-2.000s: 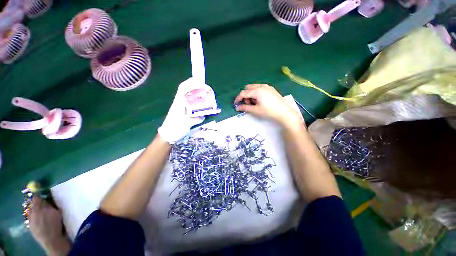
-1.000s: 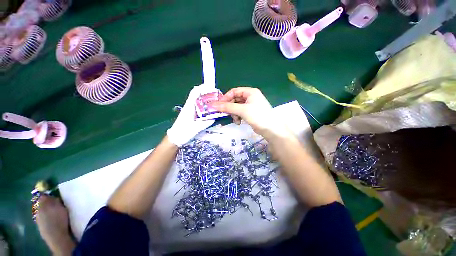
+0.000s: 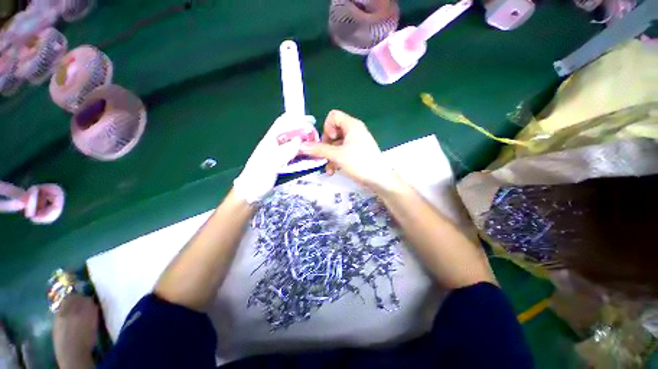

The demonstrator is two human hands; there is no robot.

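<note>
My left hand, in a white glove, holds a pink clip base with its long pale arm pointing away from me. My bare right hand has its thumb and fingers at the open face of the base, touching it. The fingers hide most of the inside, and I cannot tell if a spring is there. A tangled heap of silvery springs lies below my hands on a white sheet.
Pink fan heads stand at the left and far side on the green table. Another clip base lies beyond. An open woven sack with springs is at right. Another person's hand is at far left by small fasteners.
My right hand has come from the sheet's far edge to the clip base and stays there. The base now tilts more. The view has shifted, so fan heads appear further left.
</note>
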